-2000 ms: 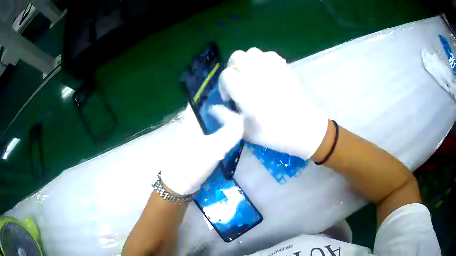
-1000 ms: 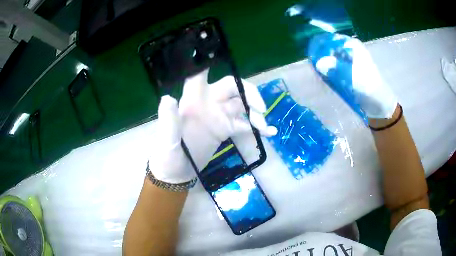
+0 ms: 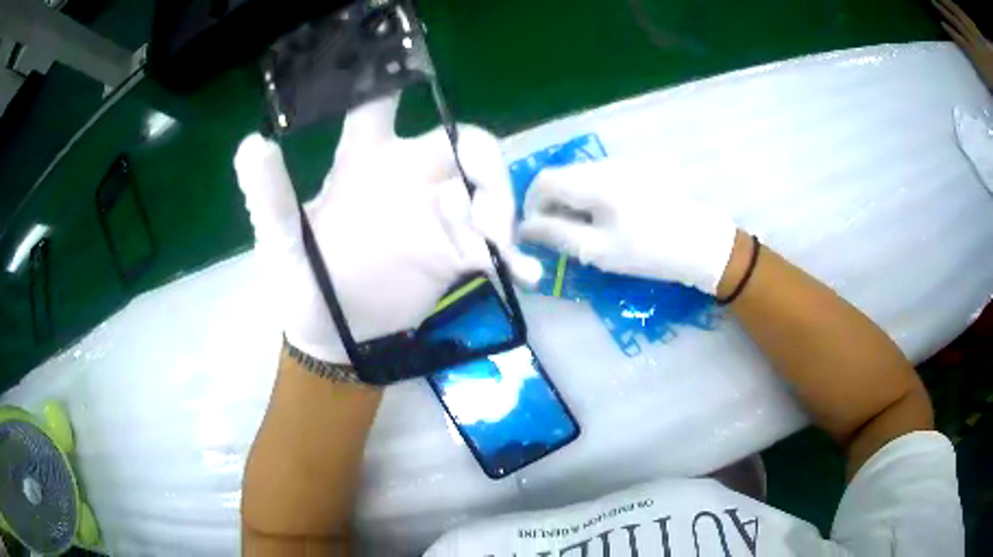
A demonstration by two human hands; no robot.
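My gloved left hand (image 3: 381,218) holds a black phone middle frame (image 3: 329,294) by its long sides, raised over the bench edge; the palm shows through its open window. My gloved right hand (image 3: 632,223) is over the blue protective film pile (image 3: 653,305), fingers bent together at its left part; whether they pinch a sheet cannot be told. A frame with film applied (image 3: 506,413) lies on the bench below the held frame, its upper end partly behind it, with a yellow-green stripe.
The green conveyor (image 3: 610,54) runs beyond the white padded bench (image 3: 849,218), carrying black frames (image 3: 129,218) at left. A lime-green fan (image 3: 44,479) stands at lower left. A white item (image 3: 975,136) lies at right, near another person's hand (image 3: 964,33).
The right hand dropped a blue sheet over the conveyor side and came back to the film pile. The left hand moved the black frame up and left. Earlier, both hands were together over a filmed frame.
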